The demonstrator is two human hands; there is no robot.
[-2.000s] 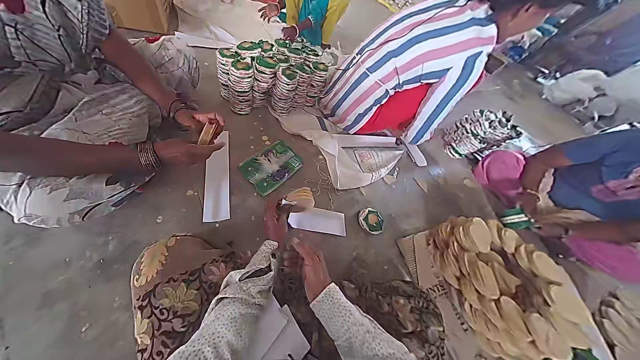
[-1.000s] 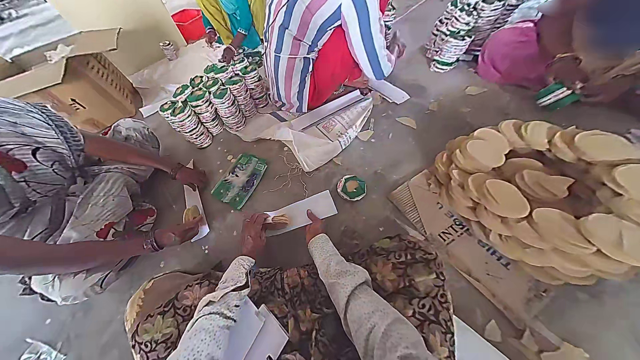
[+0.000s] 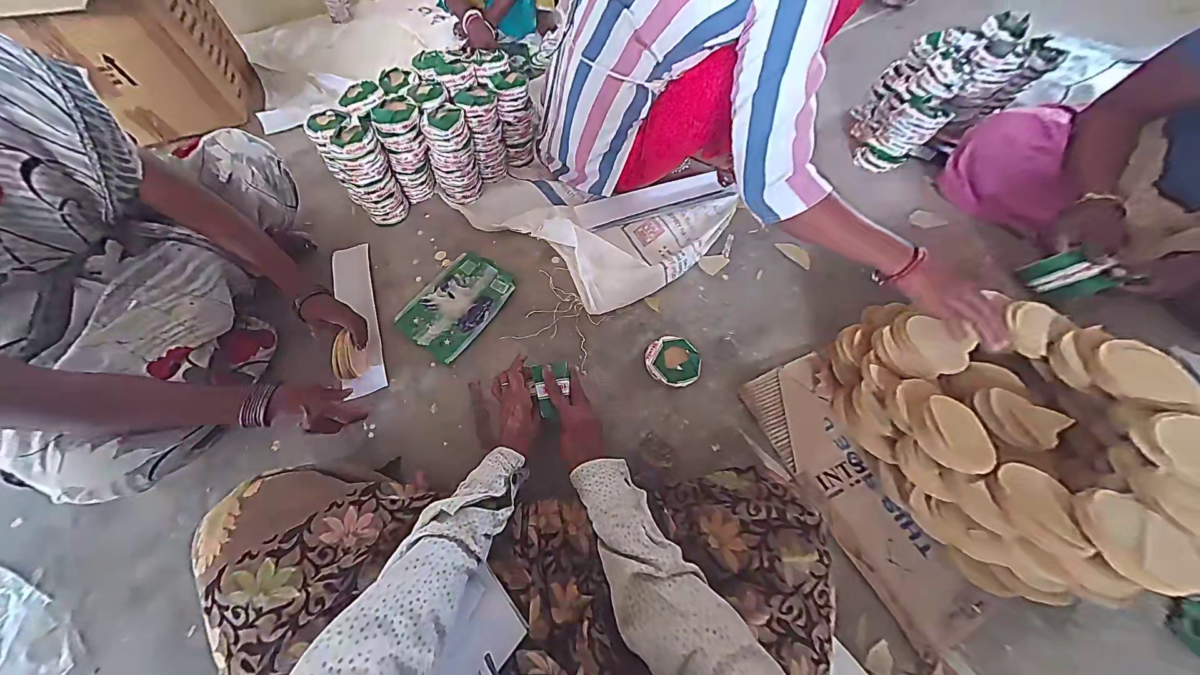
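Both my hands press on the sides of a small green-and-white wrapped packet (image 3: 549,386) on the floor before my lap. My left hand (image 3: 517,409) has it from the left, my right hand (image 3: 574,412) from the right, fingers resting on its top. Behind and to the right lies a finished-looking round packet (image 3: 673,361) with green folded edges and a tan centre, untouched. Beyond my left hand is a flat stack of green printed wrappers (image 3: 455,307). White paper sheets (image 3: 476,626) lie on my patterned lap.
Thin tan discs (image 3: 947,433) are heaped in a ring on cardboard (image 3: 862,487); a person in stripes reaches into them. At left, a person handles discs on a white strip (image 3: 361,305). Stacked packets (image 3: 455,155), a white sack (image 3: 623,253) and a cardboard box (image 3: 169,70) stand behind.
A second ago my hands were on a white strip with tan discs; now they hold a green-and-white packet. The striped-sleeved person's arm has reached over to the disc heap.
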